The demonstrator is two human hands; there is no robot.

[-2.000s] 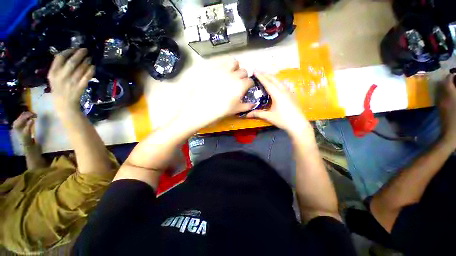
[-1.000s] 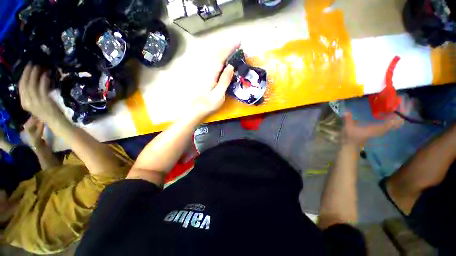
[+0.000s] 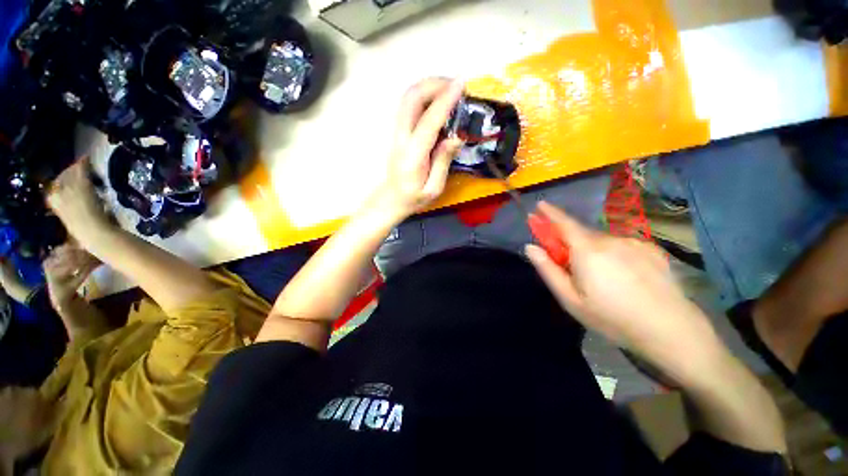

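A black ear cup housing (image 3: 507, 139), open side up with white or silver parts and some red inside, is at the bench's front edge. My left hand (image 3: 420, 144) grips its left side. My right hand (image 3: 618, 284) is closed around a red tool (image 3: 549, 237), likely the hot glue gun, below and right of the housing. A thin dark tip or shaft runs from it toward the housing's lower edge; contact is hard to tell. My right fingers are slightly blurred.
Several unfinished black units (image 3: 284, 70) are piled at the left. A pale box (image 3: 372, 14) is cut off at the top. Orange-yellow tape (image 3: 609, 102) covers the bench edge. A neighbour's arm (image 3: 135, 242) reaches in left; another arm is at far right.
My right hand has taken the red tool from the bench edge and brought it left toward the housing. The housing, earlier in both hands, is now in my left hand only. The view has shifted.
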